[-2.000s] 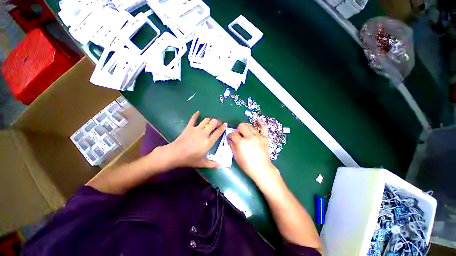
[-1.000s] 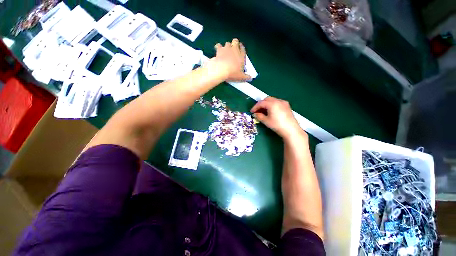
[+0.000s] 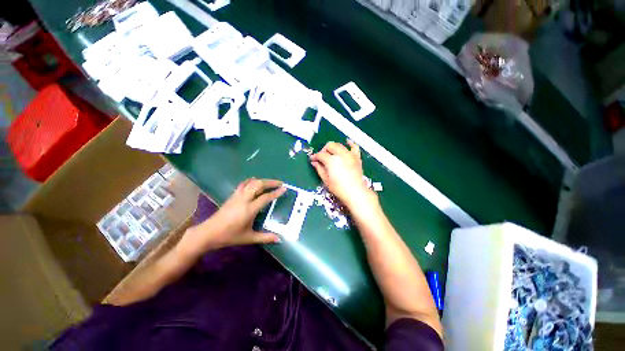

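Observation:
A white plastic housing (image 3: 297, 218) lies flat on the green bench in front of me, its window towards my left hand. My left hand (image 3: 248, 211) holds its left edge, thumb at the near corner and fingers at the far corner. My right hand (image 3: 340, 171) is over the upper part of the pile of small metal contacts (image 3: 334, 210), fingers bent down and fingertips close together. Whether it pinches a contact is too small to tell. The hand and forearm hide part of the pile.
Loose white housings (image 3: 157, 75) are heaped at upper left; one housing (image 3: 354, 101) lies beyond the white strip (image 3: 404, 168). An open carton (image 3: 75, 179) with packed housings is at left, a white foam bin (image 3: 480, 288) and blue stick (image 3: 435, 289) at right, a bag of contacts (image 3: 495, 67) across.
My left hand has come back from the far housing beyond the strip to the near housing and taken its edge. My right hand has moved left onto the contacts.

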